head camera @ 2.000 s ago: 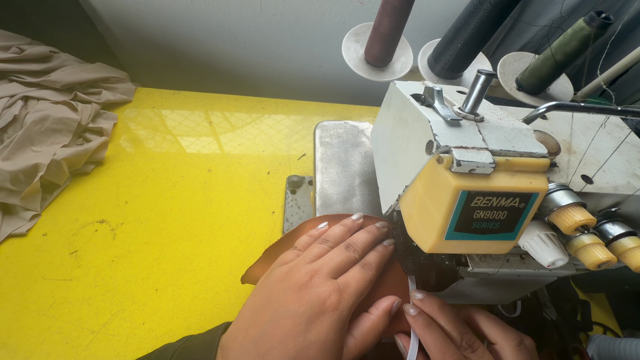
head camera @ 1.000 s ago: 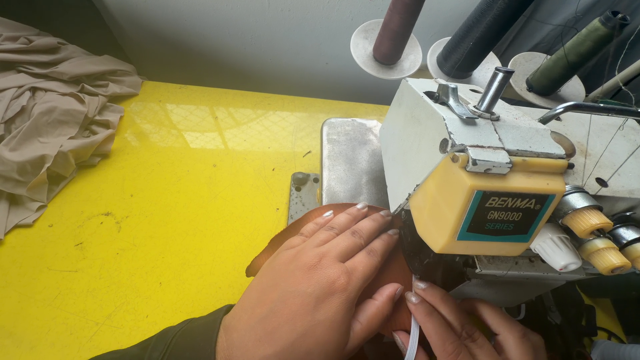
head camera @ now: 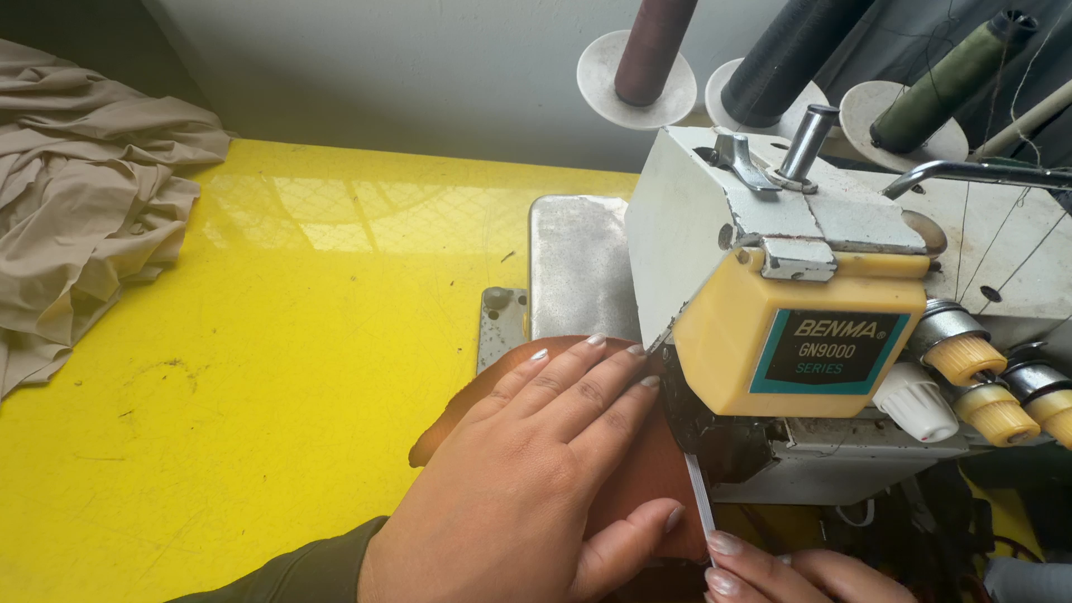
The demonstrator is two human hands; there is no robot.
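Observation:
My left hand (head camera: 536, 461) lies flat, fingers spread a little, on a rust-brown piece of fabric (head camera: 653, 469) beside the head of a Benma overlock sewing machine (head camera: 796, 335). The fabric's curved far edge rests over the machine's metal plate. Between thumb and fingertips, my right hand (head camera: 779, 569) pinches a narrow white elastic strip (head camera: 698, 494), which runs along the fabric's right edge up to the dark presser foot area. The needle and the strip's far end are hidden under the machine head.
A heap of beige fabric (head camera: 92, 193) lies at the left on the yellow table (head camera: 276, 377). Maroon, black and green thread cones (head camera: 946, 84) stand behind the machine. Tension knobs (head camera: 967, 356) and a curved metal rod are at its right.
The brown fabric's left tip and my left hand sit slightly nearer the machine than before. My right hand keeps its pinch on the white strip. The view has shifted slightly.

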